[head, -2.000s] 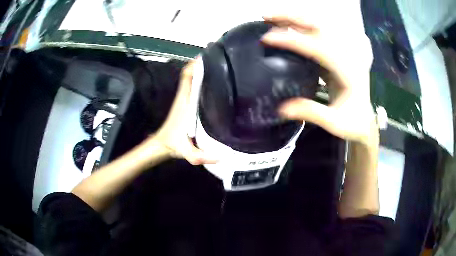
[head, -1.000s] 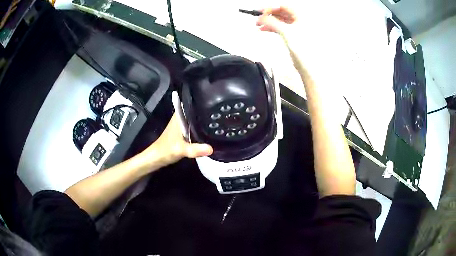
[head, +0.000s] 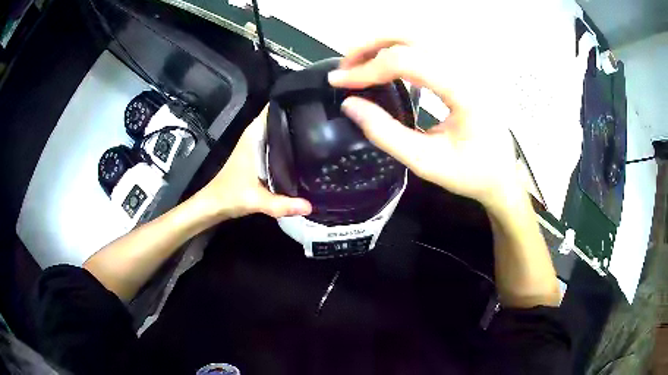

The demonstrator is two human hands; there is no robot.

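A security camera with a glossy black round head [head: 315, 161] and a white base [head: 293, 225] is held up over my dark lap, lower lens panel towards me. My left hand [head: 245, 183] grips its left side, thumb on the lower front of the head; its other fingers are hidden behind. My right hand [head: 432, 124] is at the top of the head, thumb and fingertips close together by the dark recess. I cannot tell whether a small black part is between them.
A bin with a white lining [head: 66, 176] at the left holds cameras [head: 132, 198] and black cables. The bench with white sheets [head: 498, 44] is ahead, a dark mat [head: 602, 132] at its right. A black cable [head: 258, 29] crosses the bench edge. A round object [head: 218, 369] shows at the bottom.
My right hand has come back from beside a small dark strip on the bench to the top of the camera head. The left hand keeps its grip. The head looks turned slightly.
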